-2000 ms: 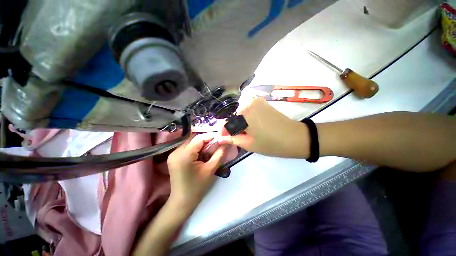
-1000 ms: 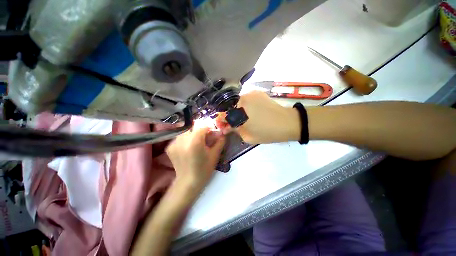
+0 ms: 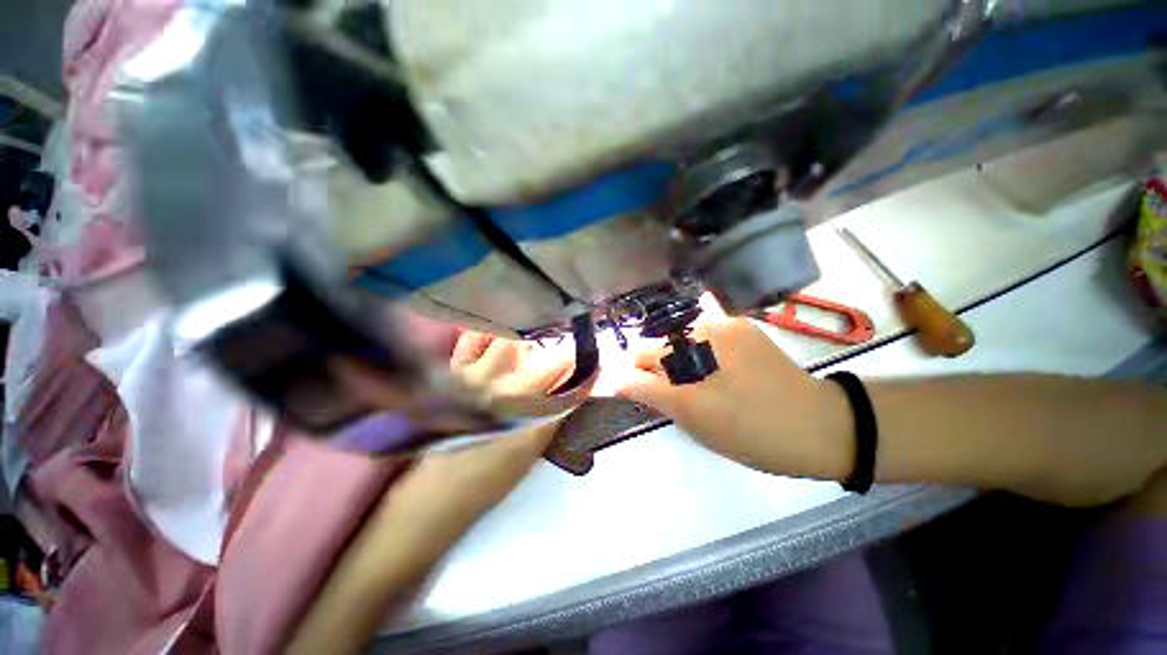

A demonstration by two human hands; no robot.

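Observation:
The sewing machine point(image 3: 563, 102) fills the top of the view, its needle area brightly lit. My right hand point(image 3: 742, 390) is at the right of the needle area, fingertips beside the black block point(image 3: 689, 361); glare hides what they touch. My left hand point(image 3: 512, 371) is at the left of the needle area, partly hidden by a dark curved bar. The pink garment piece point(image 3: 301, 525) with white lining point(image 3: 186, 448) hangs at the left, along my left forearm. Whether either hand grips fabric cannot be made out.
Orange-red thread snips point(image 3: 825, 320) lie behind my right hand, partly covered. An awl point(image 3: 928, 320) with a tan wooden handle lies right of them. A snack packet point(image 3: 1152, 243) is at the right edge. A measuring tape point(image 3: 768, 544) edges the white table.
The view has shifted, showing more of the machine head. My left hand has moved left and behind the bar, away from my right hand. My right hand remains by the black block.

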